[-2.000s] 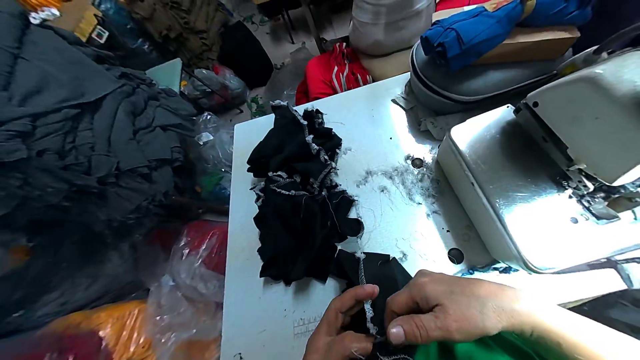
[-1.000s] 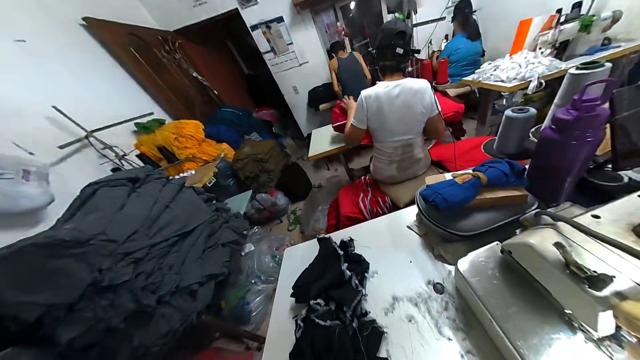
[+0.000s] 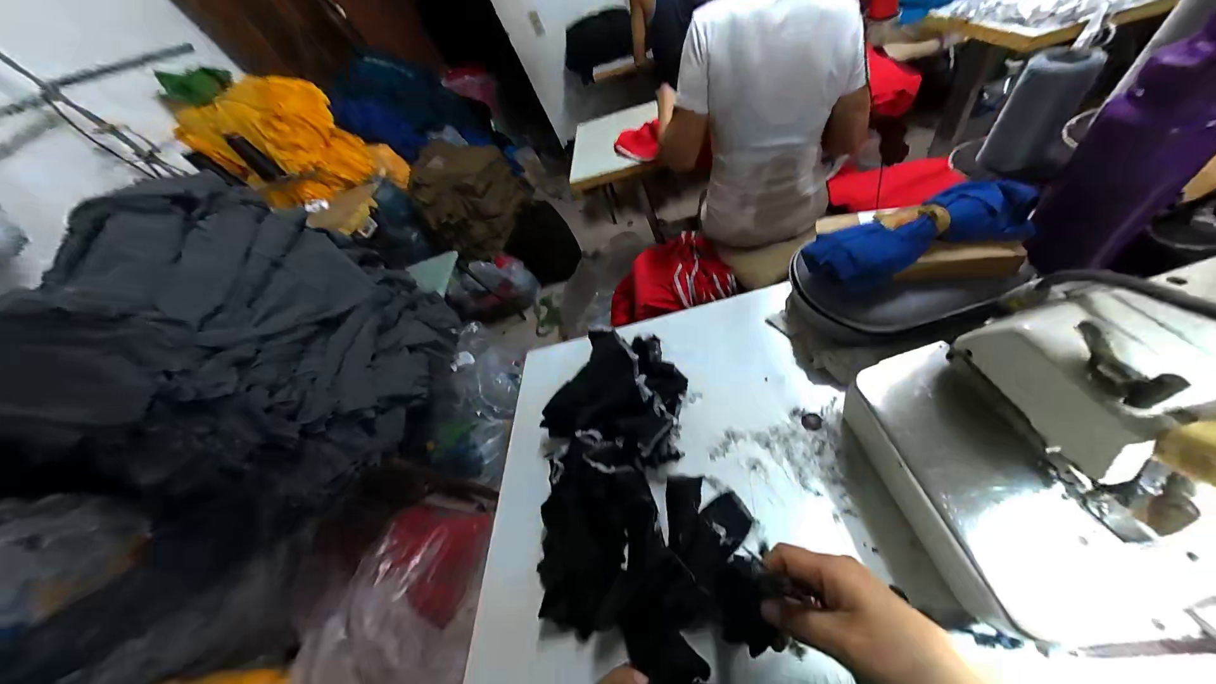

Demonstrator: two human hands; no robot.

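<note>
Black fabric pieces (image 3: 598, 532) with pale overlocked edges lie in a loose heap on the white sewing table (image 3: 731, 351). At the heap's lower right, my right hand (image 3: 836, 608) pinches a bunched black piece (image 3: 741, 598) between thumb and fingers. Only a fingertip of my left hand (image 3: 624, 675) shows at the bottom edge, beside the black cloth; what it does is hidden. An overlock sewing machine (image 3: 1007, 475) stands to the right of my right hand.
A big pile of dark grey fabric (image 3: 218, 313) and plastic bags (image 3: 408, 579) flank the table's left. Lint (image 3: 779, 456) lies by the machine. Behind are a grey case (image 3: 855, 304) with blue cloth (image 3: 921, 237), a purple bottle (image 3: 1130, 152) and a person in a white shirt (image 3: 774, 104).
The view swung up, then partly back down. Two seconds ago both hands held a black piece at the table's near edge; now my right hand pinches black cloth beside the heap, which has more pieces at its near end.
</note>
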